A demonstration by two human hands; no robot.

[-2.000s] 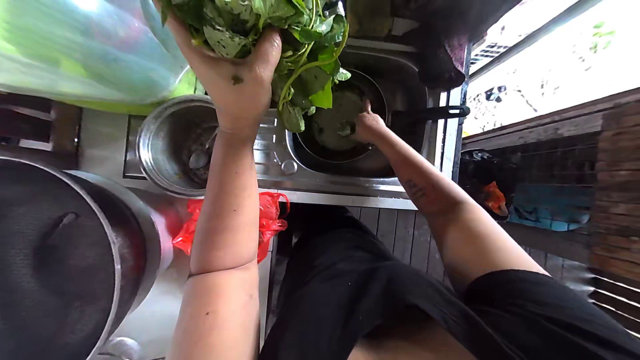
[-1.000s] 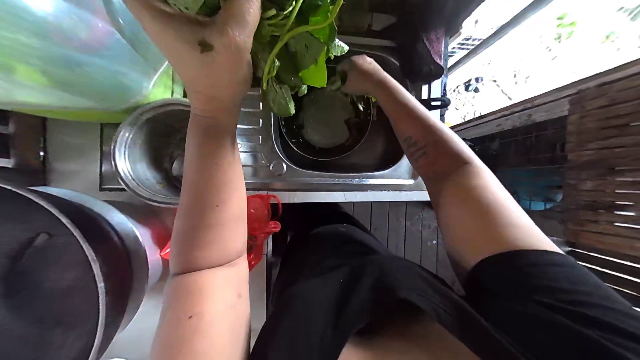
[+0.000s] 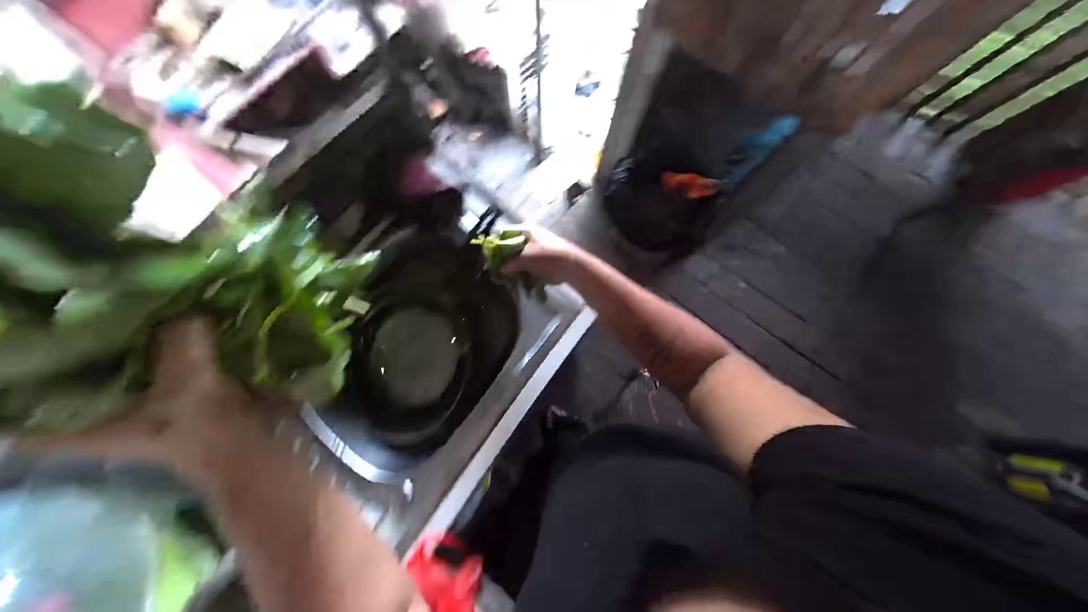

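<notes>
My left hand (image 3: 183, 382) is shut on a large bunch of leafy greens (image 3: 280, 306) at the left, blurred by motion. Over the far right corner of the metal sink (image 3: 365, 467), my right hand (image 3: 544, 255) grips a small clump of wet green leaves (image 3: 503, 245). Between the hands, a dark round pan (image 3: 493, 331) with cloudy water in it sits in the sink basin. Its handle is not plainly visible.
A red plastic bag (image 3: 444, 574) hangs by the counter's near edge. Clear plastic with green (image 3: 93, 544) lies at lower left. Dark floorboards (image 3: 790, 340) stretch to the right, with a dark bag and an orange item (image 3: 690, 184) beyond the sink.
The view has swung strongly to the right. My right hand has left the pan and is now at the sink's corner with leaves in it. My left hand still holds the bunch.
</notes>
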